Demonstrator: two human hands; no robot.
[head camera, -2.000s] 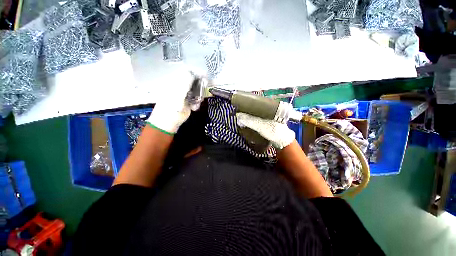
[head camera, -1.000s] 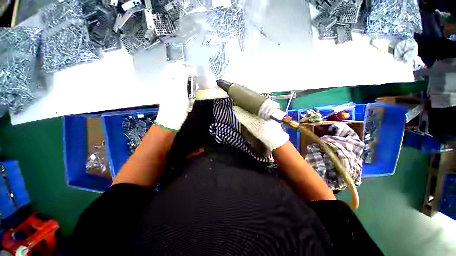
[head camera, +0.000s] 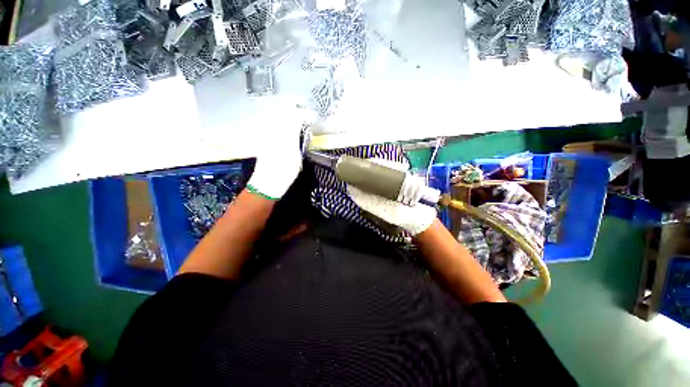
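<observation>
My right hand (head camera: 390, 212), in a white glove, grips the olive-green rivet gun (head camera: 369, 177) over the striped cloth (head camera: 340, 202) at the table edge. The gun's silver nose points left and meets the small metal part (head camera: 306, 139). My left hand (head camera: 275, 162), in a white glove with a green cuff edge, holds this part at the table edge. The part is mostly hidden by the glove and seen nearly edge-on. Whether a rivet sits in the nose cannot be told.
Grey perforated parts (head camera: 243, 36) lie piled at the back. An open rivet bag (head camera: 334, 41) lies mid-table, full rivet bags (head camera: 94, 69) at left. Blue bins (head camera: 115, 236) stand below. The yellow-brown hose (head camera: 514, 236) curves over a checked cloth (head camera: 495, 261).
Since one second ago, the gun has levelled and its nose has moved left and down to the metal part in my left hand. My left hand has shifted slightly right.
</observation>
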